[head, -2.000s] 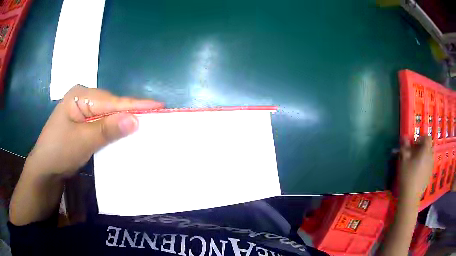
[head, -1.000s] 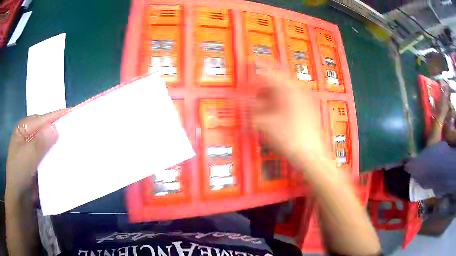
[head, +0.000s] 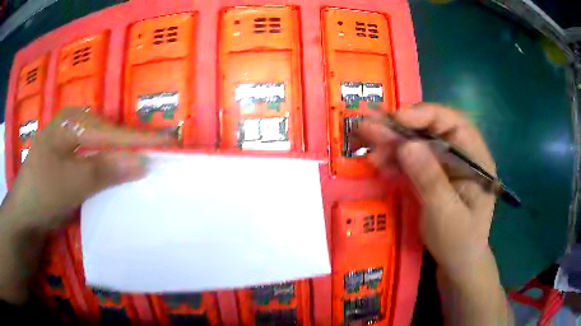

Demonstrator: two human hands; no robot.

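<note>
My left hand (head: 83, 159), somewhat blurred, holds a white sticker sheet (head: 210, 223) by its folded upper edge, over the lower left of the tray. Tiny white dots show on its fingers. My right hand (head: 439, 172) holds dark-looking tweezers (head: 462, 156), their tips pointing left over the upper right phone housing (head: 357, 60); the tips are blurred near its silver card holders (head: 362, 93). Orange phone housings, one at top centre (head: 260, 60), lie in rows in the pinkish-red foam tray (head: 408, 57). The sheet hides parts of the lower row.
The green bench mat (head: 522, 121) shows right of the tray, with a pale bench edge beyond it. Red items (head: 541, 299) are at the lower right corner. A strip of white sheet shows at the left edge.
The tray now fills most of the view, reaching further left. The sheet has moved right and lies nearly level. My right hand has moved right, and the tweezers now show in it.
</note>
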